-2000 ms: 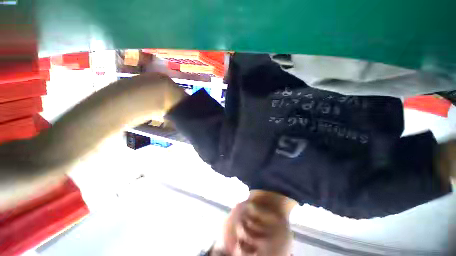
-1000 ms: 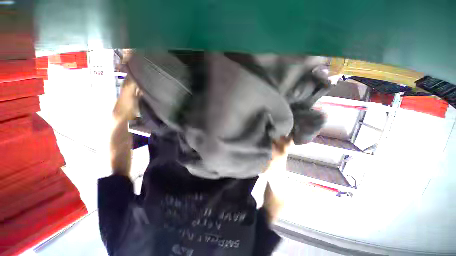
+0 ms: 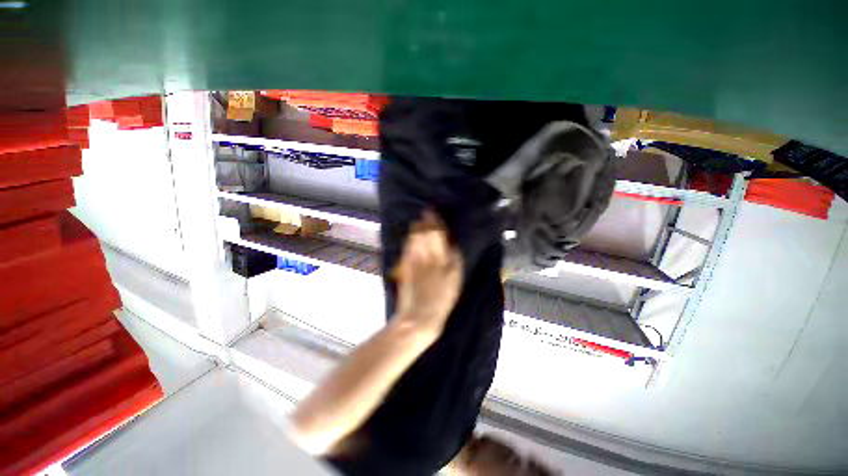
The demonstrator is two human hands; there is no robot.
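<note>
The view is upside down. Neither of my hands can be made out as mine in the head view. A person in a dark short-sleeved top point(image 3: 465, 344) stands in the middle, head cut off at the bottom edge. One bare hand point(image 3: 430, 274) of this person lies against the front of the dark clothing. It is blurred, and I cannot tell if it grips anything. A crumpled grey cloth point(image 3: 563, 191) is bunched beside the body; what holds it is hidden.
A blurred green surface point(image 3: 558, 51) spans the top. A tall stack of red foam trays point(image 3: 56, 316) fills the left edge. Metal shelving point(image 3: 298, 200) with cartons and red pieces stands behind the person, and more racks point(image 3: 674, 284) stand at right. Dark trays point(image 3: 814, 163) show at the right edge.
The grey cloth, spread across the person's front a second ago, is now bunched at the right. The person has turned, and one hand has moved onto the dark clothing.
</note>
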